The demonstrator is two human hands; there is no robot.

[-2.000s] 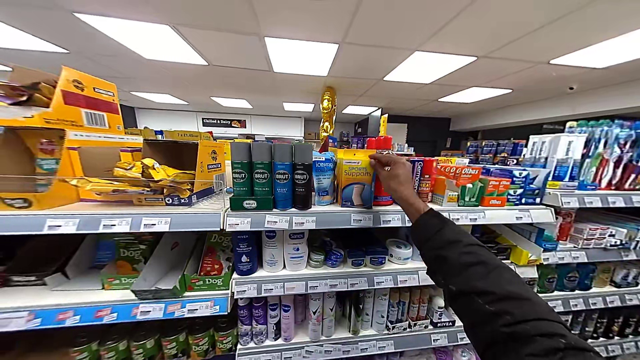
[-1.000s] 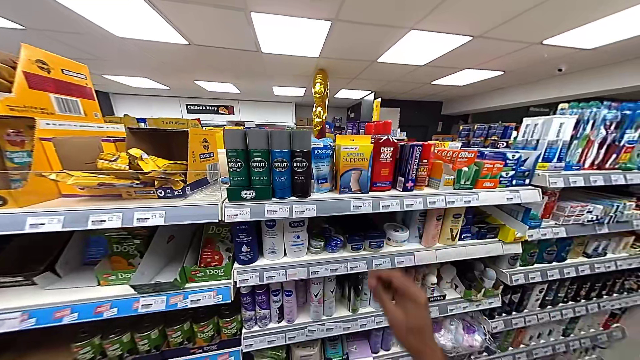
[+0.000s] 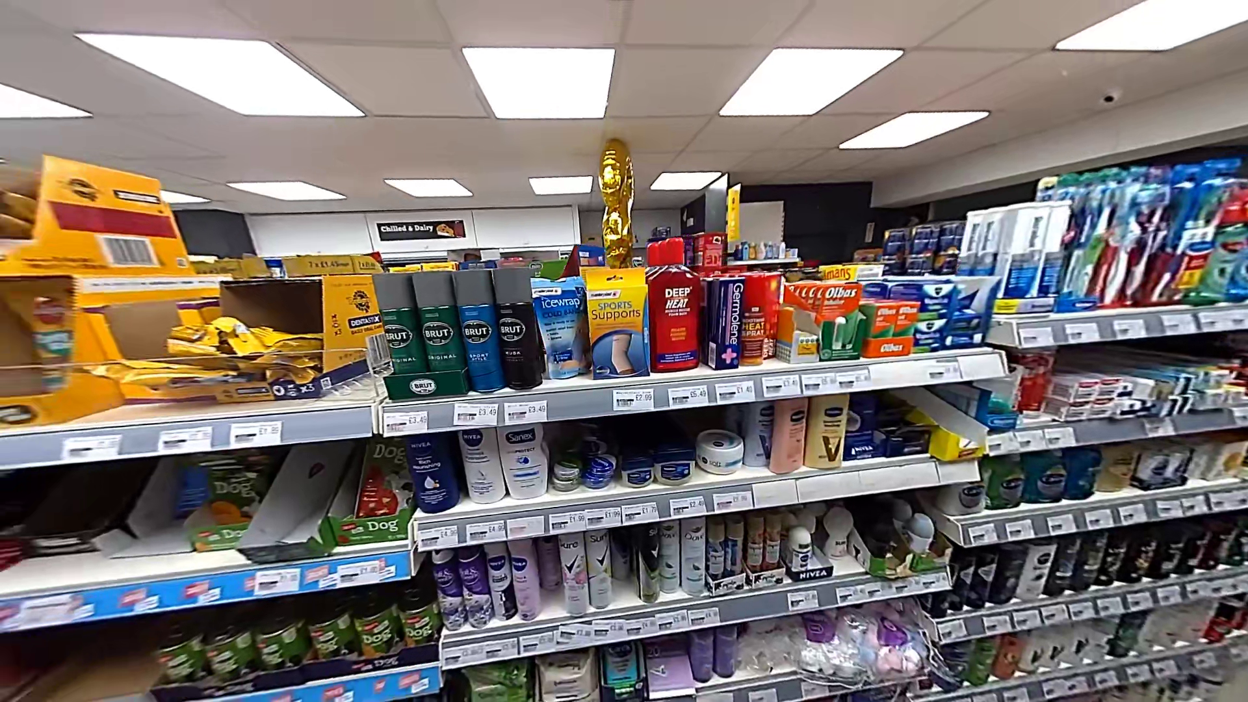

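Neither of my hands shows in the head view now. On the top shelf (image 3: 585,392) stand several Brut spray cans (image 3: 441,327), a blue Icewrap pack (image 3: 562,327), a yellow Sports Supports box (image 3: 617,324) and a red Deep Heat bottle (image 3: 674,310). Right of the bottle are a Germolene box (image 3: 722,322), a red heat spray can (image 3: 758,320) and Olbas packs (image 3: 840,320). One shelf down, a dark blue Nivea bottle (image 3: 432,475), a white Sanex bottle (image 3: 524,460) and a round white tub (image 3: 720,451) stand in a row.
Open yellow cartons of Dentastix packs (image 3: 244,336) fill the upper left shelf, above dog food boxes (image 3: 375,487). Toothbrush packs (image 3: 1141,234) stand at the upper right. Deodorants (image 3: 575,570) and bagged cotton wool (image 3: 838,639) occupy lower shelves. A gold foil balloon (image 3: 616,203) rises behind the top shelf.
A hand of mine was at the red Deep Heat bottle on the top shelf, then lower in front of the shelves; now it is out of view. The bottle stands on the shelf.
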